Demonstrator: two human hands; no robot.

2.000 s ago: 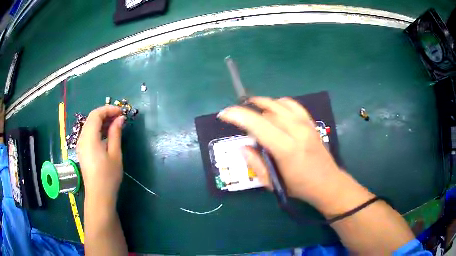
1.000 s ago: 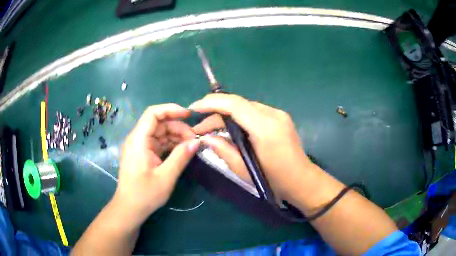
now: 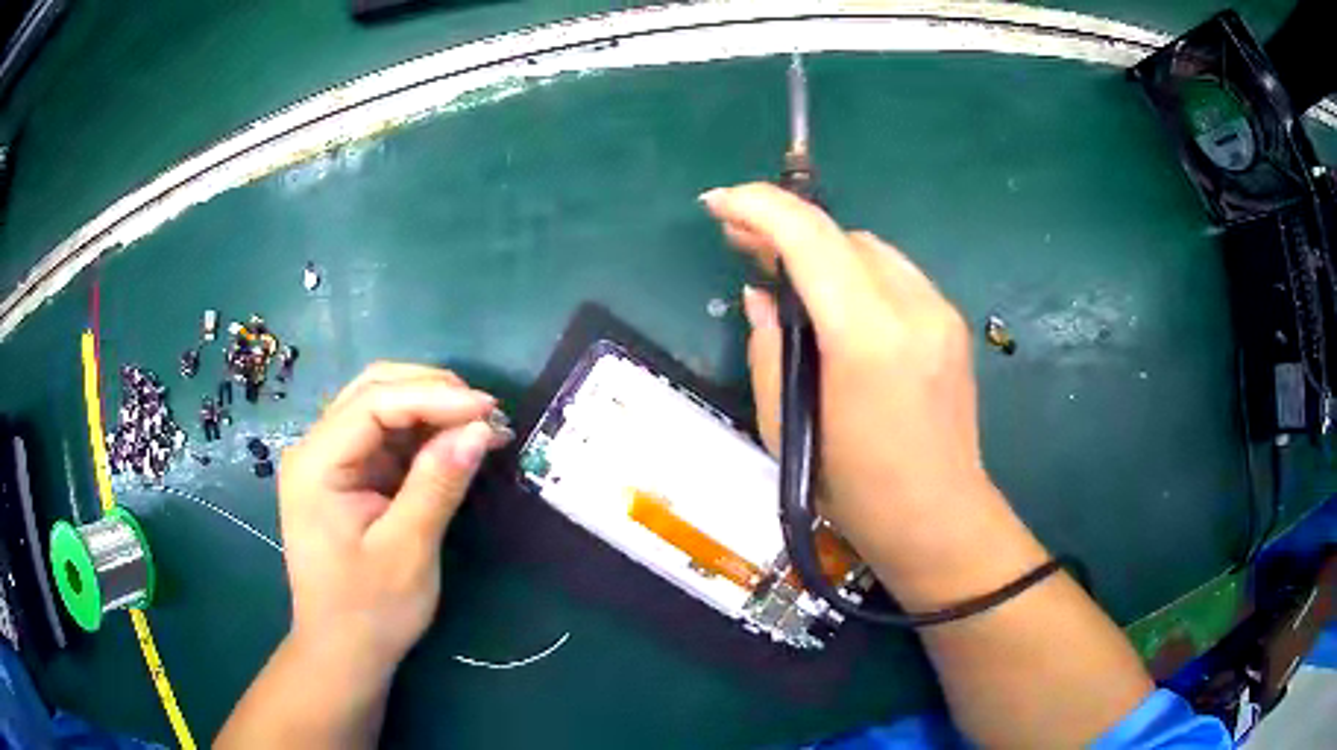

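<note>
The phone assembly (image 3: 667, 476) lies tilted on a black foam pad (image 3: 594, 325), white face up, with an orange flex cable (image 3: 689, 539) and boards at both ends. My left hand (image 3: 384, 491) is left of the phone and pinches a small component (image 3: 499, 424) between thumb and index finger, near the phone's upper left corner. My right hand (image 3: 865, 381) holds the soldering iron (image 3: 796, 139) above the phone's right side, its tip pointing up and away from the phone. My right hand and the cord hide part of the phone's right end.
A solder spool (image 3: 106, 569) stands at left by yellow tape (image 3: 159, 677). Small dark and silver components (image 3: 142, 425) and a gold-orange cluster (image 3: 252, 355) lie above it. Solder wire (image 3: 513, 659) lies in front. One small part (image 3: 1000, 336) lies right. A fan (image 3: 1224, 125) stands at the right edge.
My hands have moved apart. My left hand keeps the small component, and my right hand moved right with the iron. The phone and pad, turned askew since the earliest frame, show more fully.
</note>
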